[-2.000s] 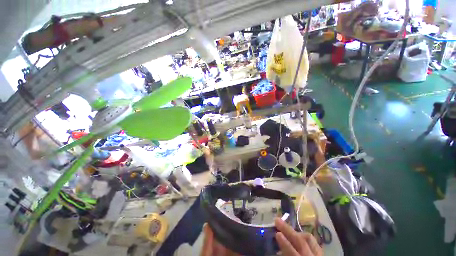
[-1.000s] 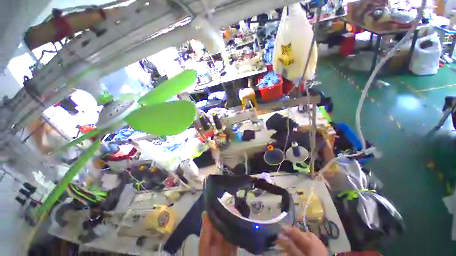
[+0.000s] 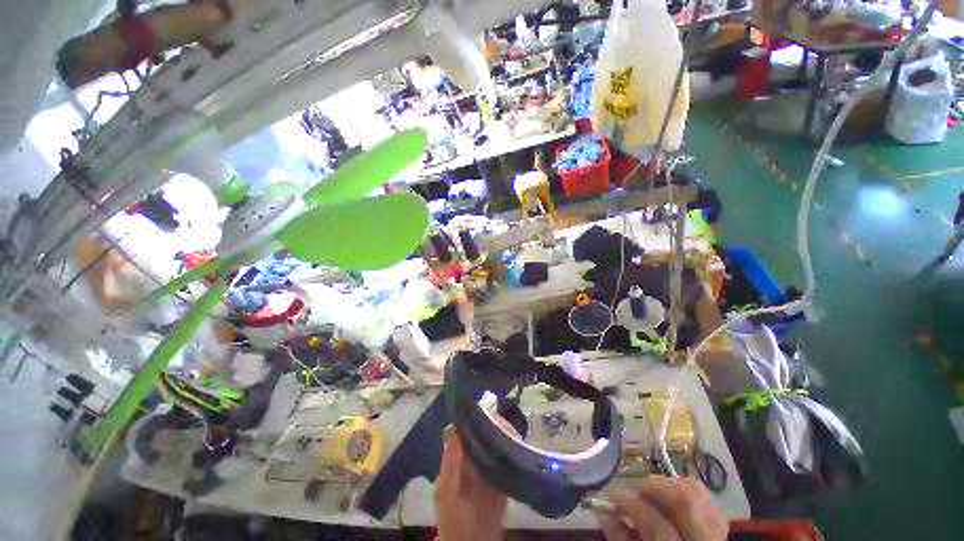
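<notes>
The black headset (image 3: 529, 444) is held up in front of me, tilted, with its pale inner pad showing and a small blue light lit on its band. My left hand (image 3: 467, 491) is shut on its lower left side. My right hand (image 3: 664, 511) is at its lower right, fingers pinched around a small pale tip, beside the band. The white charging cable (image 3: 809, 211) hangs from the upper right and runs down to my right hand. The exact grip on the cable end is blurred.
A pale sewing bench (image 3: 624, 518) lies below, with a dark fabric strip (image 3: 407, 454) and scissors (image 3: 706, 470). A green fan (image 3: 354, 230) hangs left under the overhead rail (image 3: 264, 90). A black bag (image 3: 788, 423) stands right of the bench.
The headset has tilted, and its right end has come free of my right hand, which has moved lower right with the cable. The view has shifted slightly.
</notes>
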